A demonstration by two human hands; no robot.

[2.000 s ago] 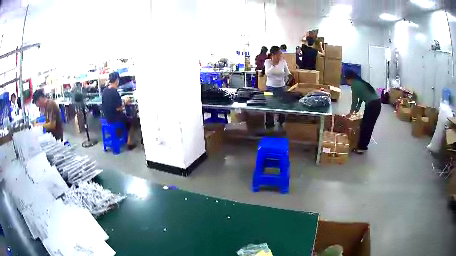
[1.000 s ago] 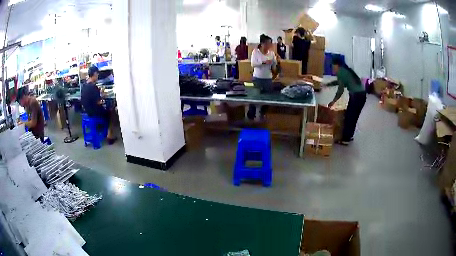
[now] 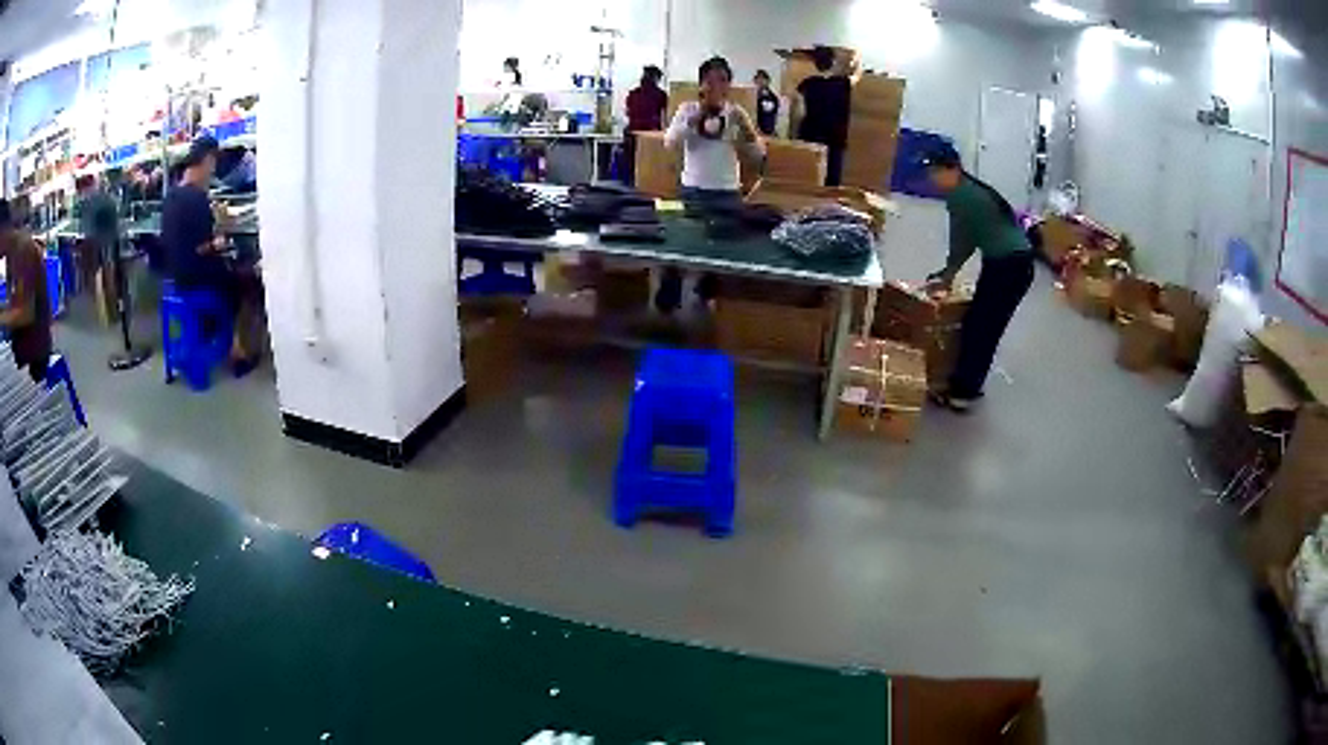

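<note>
Neither of my hands is in the picture. White square panels (image 3: 56,448) lean in a row at the left edge, cut off by the frame. A tangled heap of white leads (image 3: 95,594) lies beside them on the dark green table (image 3: 393,655). More flat white panels (image 3: 51,677) show at the lower left corner. A whitish item (image 3: 561,738) is cut off by the bottom edge; I cannot tell what it is. Tiny white scraps lie across the table.
An open brown carton (image 3: 969,706) stands at the table's right end. Blue stools (image 3: 677,437) stand on the floor, one (image 3: 376,550) just behind the table edge. A white pillar (image 3: 364,218) rises left of centre. Several people are beyond, one in green (image 3: 990,240) bending over cartons.
The view has swung right, so the panels and leads have shifted left and are more cut off. More of the blue stool behind the table edge shows. The person in white has raised their hands.
</note>
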